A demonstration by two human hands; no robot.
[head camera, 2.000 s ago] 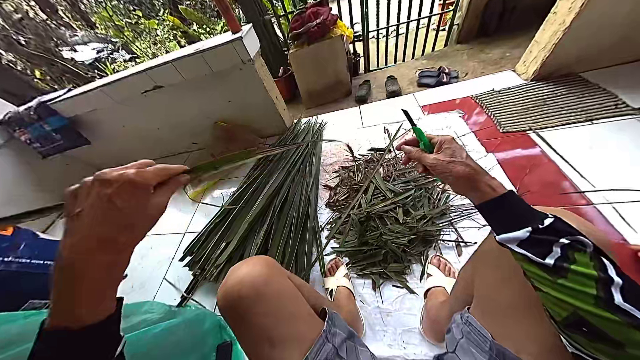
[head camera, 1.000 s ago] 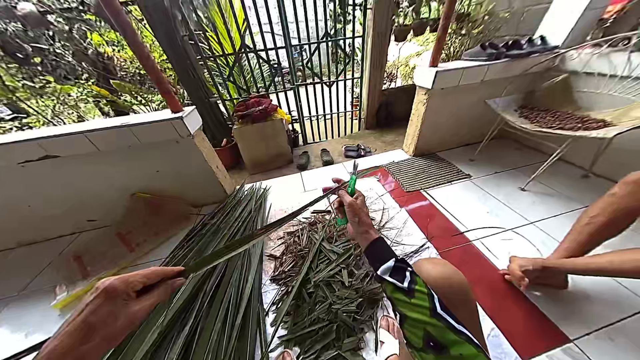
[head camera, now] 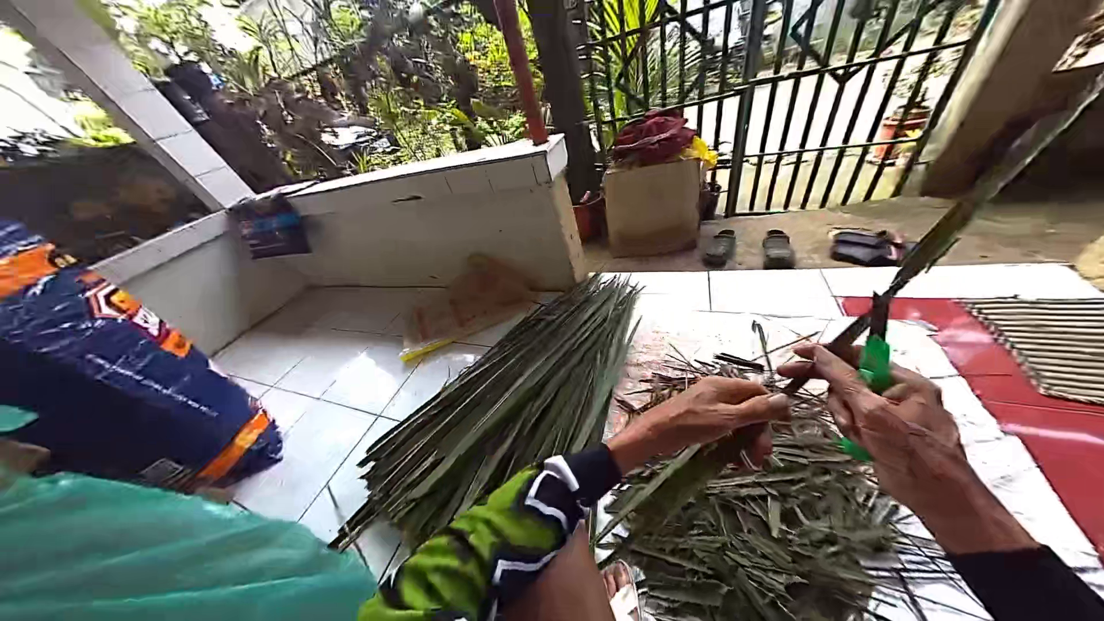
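My left hand (head camera: 703, 418) pinches a long palm leaf strip (head camera: 936, 237) between thumb and fingers, above the pile of leaf scraps. Close on its right, my right hand (head camera: 888, 414) grips a green-handled knife (head camera: 876, 362), blade upward, and its fingers also touch the strip. From the hands the strip runs up to the upper right edge of the view. Below them lies a heap of short leaf cuttings (head camera: 768, 526) on a white sheet. A bundle of long green leaf strips (head camera: 509, 405) lies on the floor to the left of the heap.
A dark blue plastic sack (head camera: 129, 371) and a teal plastic bag (head camera: 172, 552) are at the left. A low tiled wall (head camera: 431, 224) stands behind the bundle. Farther back are a cardboard box (head camera: 653, 207), footwear (head camera: 776, 248) and a metal gate (head camera: 802, 103). A ribbed mat (head camera: 1044, 345) lies right.
My left hand has moved in from the left, close to my right hand. The strip, which reached between the spread hands, now points up to the right. The view has swung left.
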